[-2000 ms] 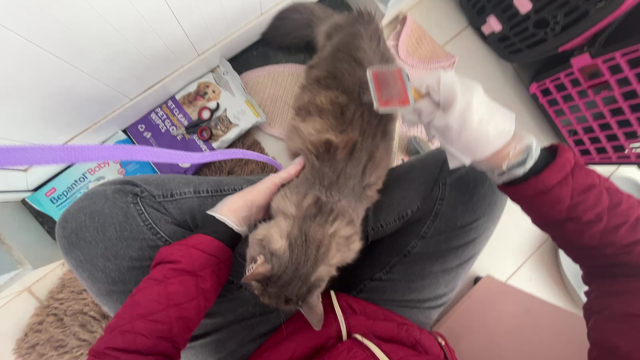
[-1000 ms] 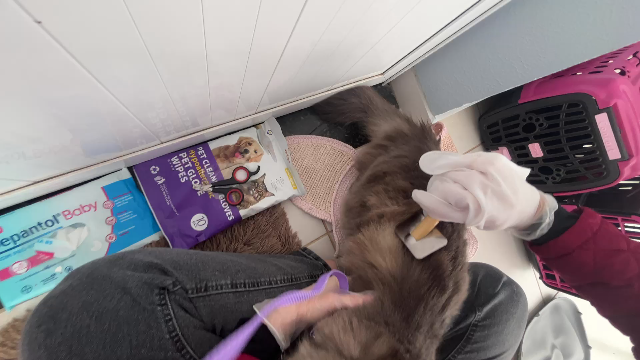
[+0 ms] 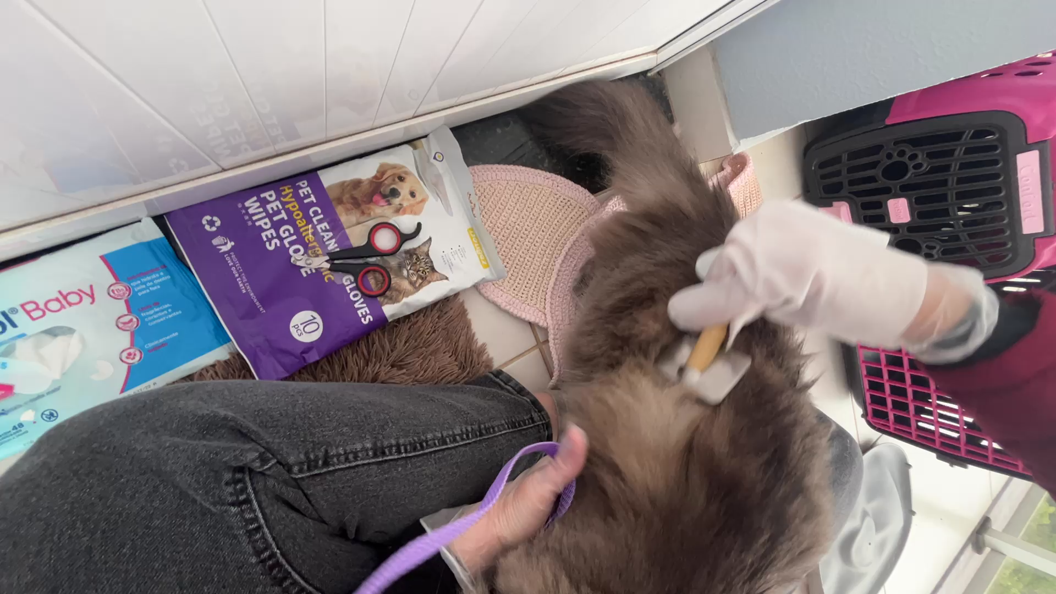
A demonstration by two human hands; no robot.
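Note:
A long-haired brown-grey cat [image 3: 693, 462] lies over my lap in grey jeans, its bushy tail toward the wall; its head is out of view. My right hand [image 3: 792, 280], in a white glove, grips the wooden handle of a slicker brush [image 3: 716, 375], whose flat head rests on the fur of the cat's back. My left hand [image 3: 528, 503] is at the cat's side, palm against the fur, with a purple leash [image 3: 445, 528] looped around it. Its fingers are mostly hidden by the fur.
Small black clippers [image 3: 371, 256] lie on a purple pack of pet glove wipes [image 3: 239, 272], beside a blue pack of baby wipes [image 3: 157, 305]. Round crocheted mats [image 3: 520, 239] and a shaggy brown rug [image 3: 429, 346] are on the tiles. Pink and black pet carriers [image 3: 916, 198] stand at right.
The brush, raised above the cat two seconds ago, is now down on its back. My left hand has the purple leash around it. The view has moved closer and turned.

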